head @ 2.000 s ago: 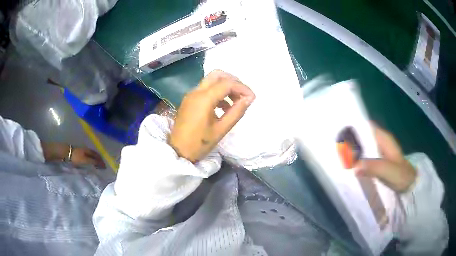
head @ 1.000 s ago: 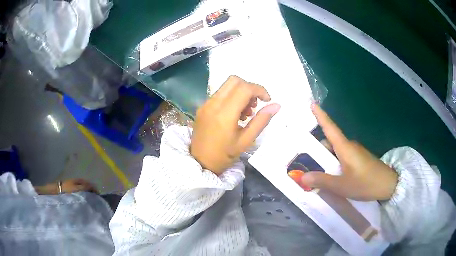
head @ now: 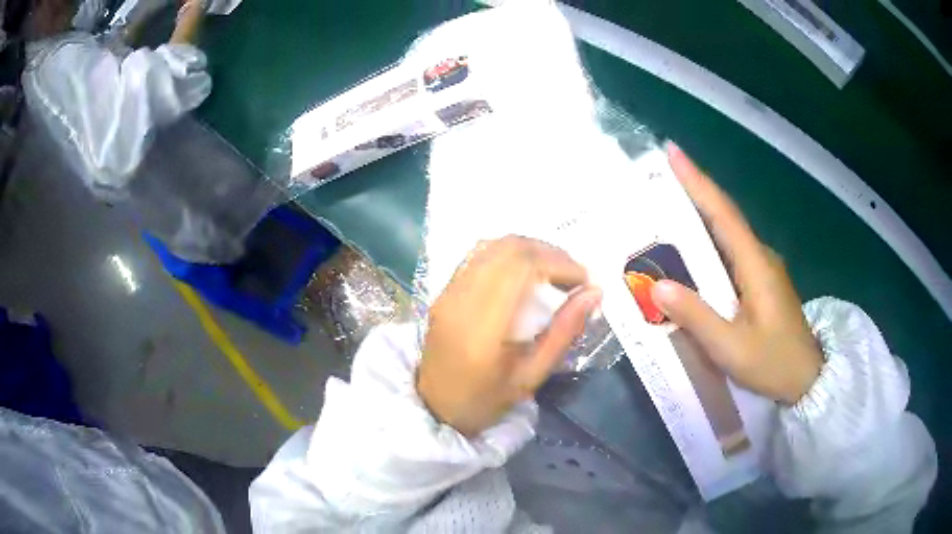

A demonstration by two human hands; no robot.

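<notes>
My right hand [head: 746, 302] grips a white smartwatch box [head: 684, 370], thumb on its front near the orange watch face. The box slants, its far end over the right side of the glaring white bag stack [head: 496, 188]. My left hand [head: 512, 334] is at the stack's near end, thumb and forefinger tips close together at the film beside the box. Glare hides whether the film is pinched or around the box. Another printed box [head: 391, 120] with loose film around it lies across the left side of the stack.
A pale metal rail [head: 772, 115] curves across the green worktop. Beyond it lies another box [head: 809, 37]. Another person's sleeve [head: 125, 104] is at upper left. A blue stool [head: 266, 276] and crumpled film [head: 360, 297] are below the table edge.
The held box has moved up from the lower right onto the stack's right side, with my right hand. My left hand has moved down to the near end. Boxes beyond the rail have shifted.
</notes>
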